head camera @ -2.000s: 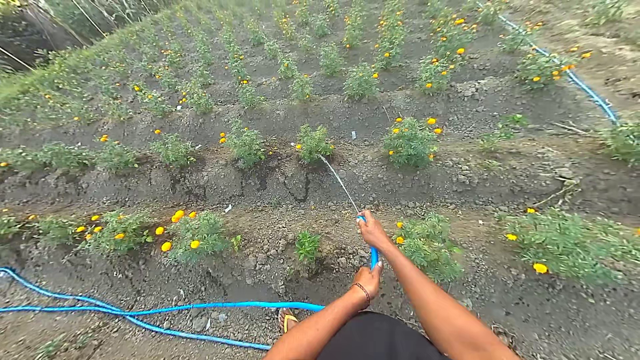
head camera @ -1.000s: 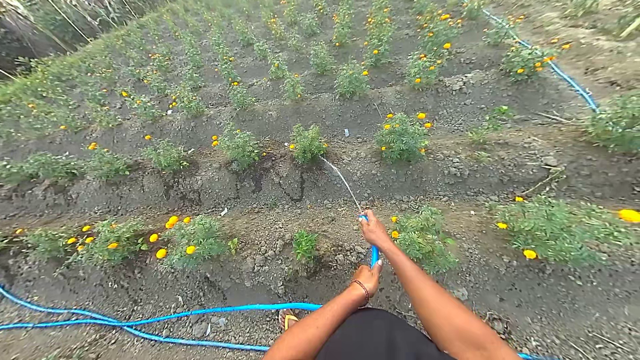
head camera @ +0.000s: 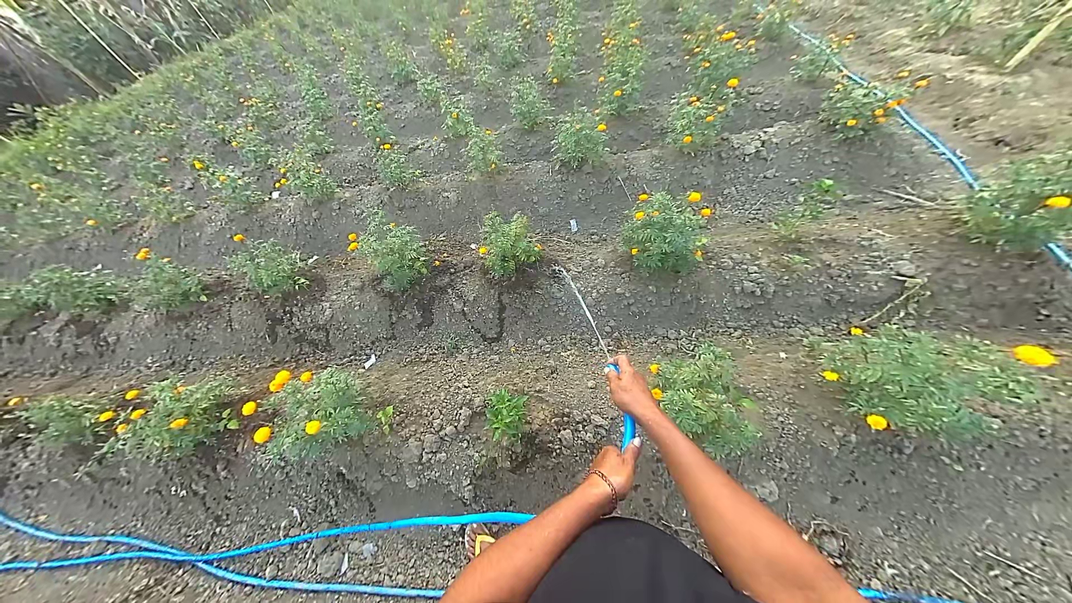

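Observation:
My right hand [head camera: 630, 388] is closed around the front end of a blue garden hose [head camera: 629, 429]. Lower down and nearer my body, my left hand [head camera: 617, 471], with a bracelet at the wrist, grips the same hose. A thin stream of water [head camera: 584, 308] shoots from the hose mouth up and to the left. It lands on the soil just right of the base of a small marigold plant [head camera: 507, 244]. Another marigold plant [head camera: 664, 233] with orange blooms grows to the right of that spot. The hose mouth is partly hidden by my right fingers.
A marigold plant [head camera: 708, 400] stands close beside my right forearm. Blue hose lengths [head camera: 335, 533] cross on the ground at lower left, near my sandalled foot [head camera: 479, 541]. Another blue hose [head camera: 930, 142] runs along the right side. Raised soil rows of marigolds extend ahead.
The water stream has shifted from the base of the small marigold plant to the soil on its right. Both hands keep their hold on the hose.

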